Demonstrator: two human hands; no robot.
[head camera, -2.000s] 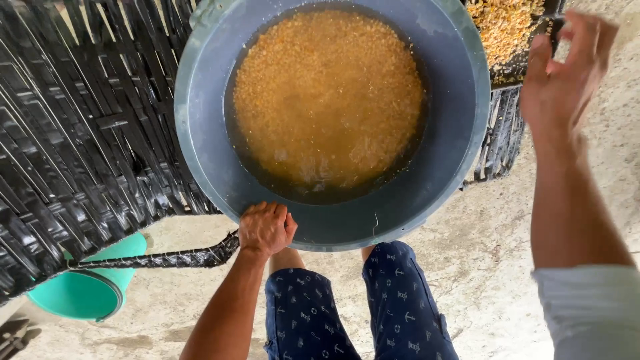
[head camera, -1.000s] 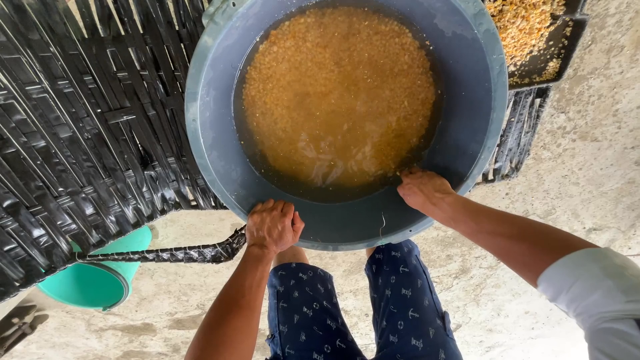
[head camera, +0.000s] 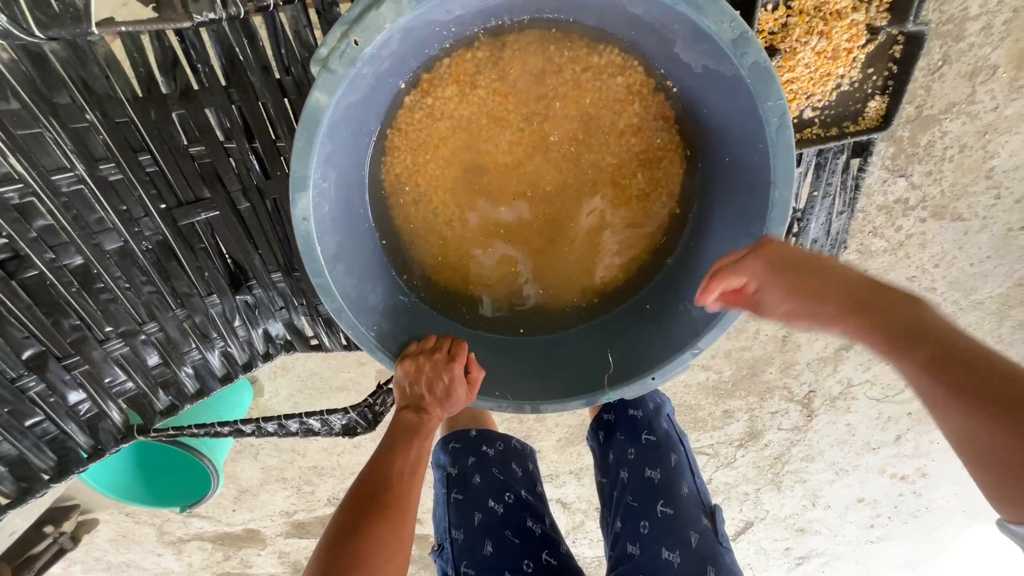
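A large grey-blue plastic basin (head camera: 344, 264) holds yellow-orange kernels (head camera: 536, 160), which look like corn, under cloudy water. My left hand (head camera: 438, 378) grips the near left part of its rim. Slightly blurred, my right hand (head camera: 756, 282) is over the right side of the rim with its fingers curled; whether they hold anything cannot be told. A thin pale strand (head camera: 610, 370) lies on the inner wall near the front rim.
Black woven strip furniture (head camera: 144, 208) lies left of and beneath the basin, with a wrapped bar (head camera: 296, 424). A black tray (head camera: 888, 112) of yellow kernels stands at the upper right. A green bucket (head camera: 152, 476) lies at the lower left on the concrete floor (head camera: 864, 448).
My right hand came from beside the tray at the upper right to the basin's lower right inner wall, then shifted outward to the right rim. My left hand stays on the rim.
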